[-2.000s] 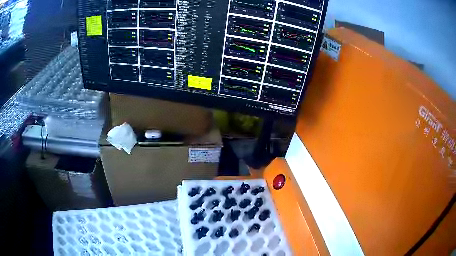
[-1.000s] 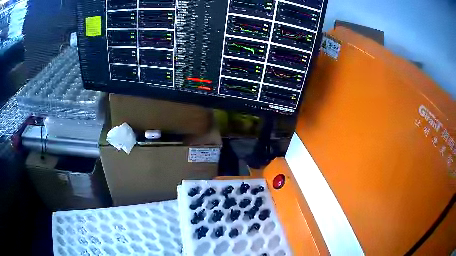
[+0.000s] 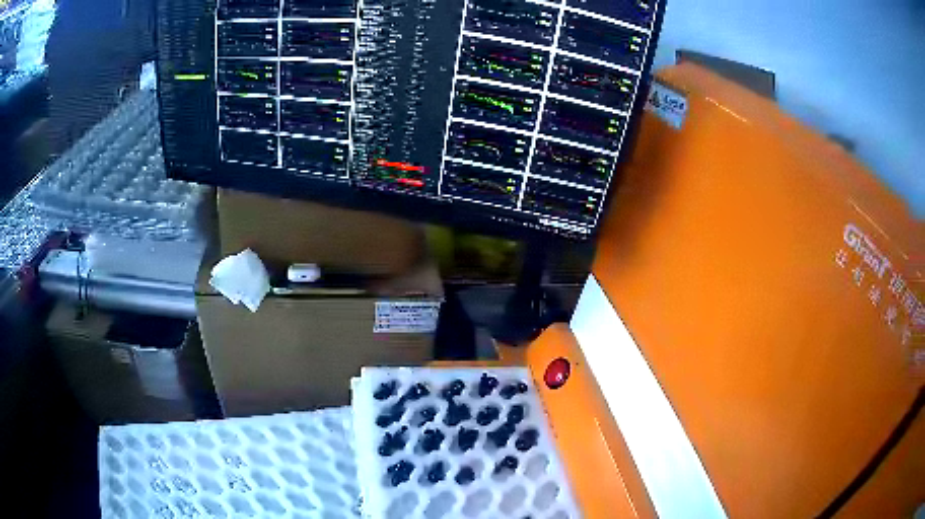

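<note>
Neither of my hands is in the picture. A white foam tray (image 3: 365, 451) lies nearest in front of me, beside the orange test box. Several black earphone units (image 3: 431, 439) sit in its upper rows of pockets, and its lower pockets show no black units. A second white tray (image 3: 114, 438) lies to the left, its edge against the first; a few of its pockets seem to hold clear or pale pieces. The orange test box (image 3: 771, 294) has its lid down, with a white front band (image 3: 649, 405) and a red button (image 3: 557, 373) on its ledge.
A large monitor (image 3: 406, 101) with grids of curves stands at the back. Below it is a cardboard box (image 3: 304, 350) with a crumpled white tissue (image 3: 240, 279) and a small white object (image 3: 303, 273) on it. Clear plastic trays (image 3: 122, 172) are stacked at the left.
On the monitor, the yellow block at the lower middle became red bars, and the upper-left yellow block shrank to a thin line. The view shifted slightly. The trays and box look unchanged.
</note>
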